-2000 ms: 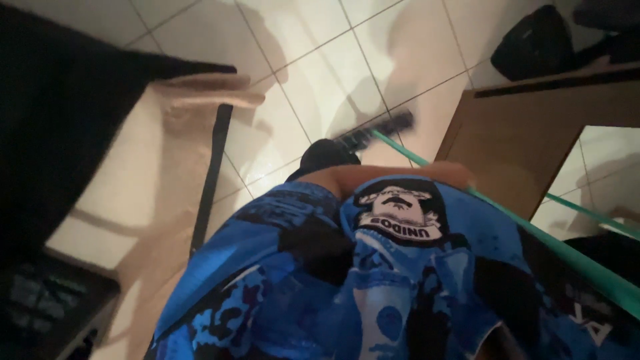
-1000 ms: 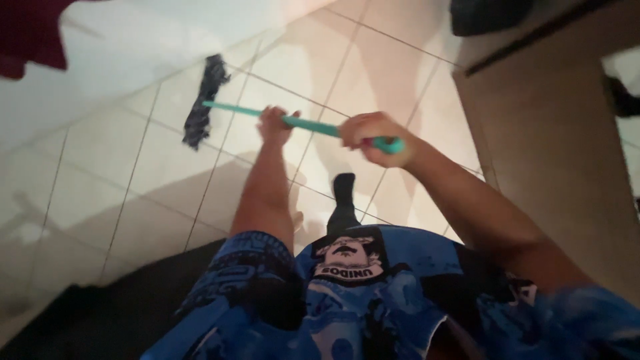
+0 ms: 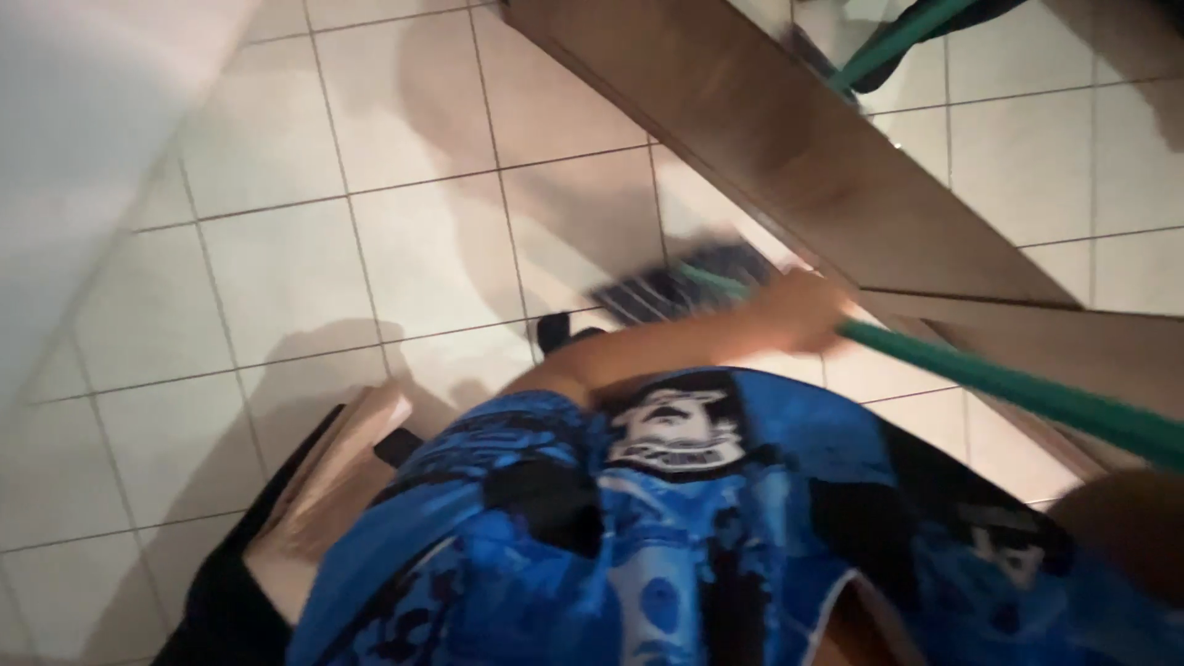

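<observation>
My left hand [image 3: 800,313] is closed around the green handle [image 3: 1008,384] of a broom or mop, a little above its head. The dark head [image 3: 689,282], blurred, lies on the tiled floor beside the base of the wooden frame. From the hand, the handle slants out to the right edge. My right hand is out of view; only a blurred part of the right arm [image 3: 1124,527] shows at the lower right. The blue patterned shirt I wear [image 3: 518,555] hides much of the lower view.
A wide wooden frame [image 3: 786,139] runs diagonally at the upper right; beyond it, what seems a mirror reflects tiles and a green handle. A pale wall or panel [image 3: 92,120] stands at upper left. A light brown object with black cloth [image 3: 324,472] is at lower left. A dark-covered foot [image 3: 553,331] shows near the head.
The broom or mop head has moved from the upper left to the right, beside the wooden frame. My left hand has swung right with the handle; my right hand has left the view. The view has turned.
</observation>
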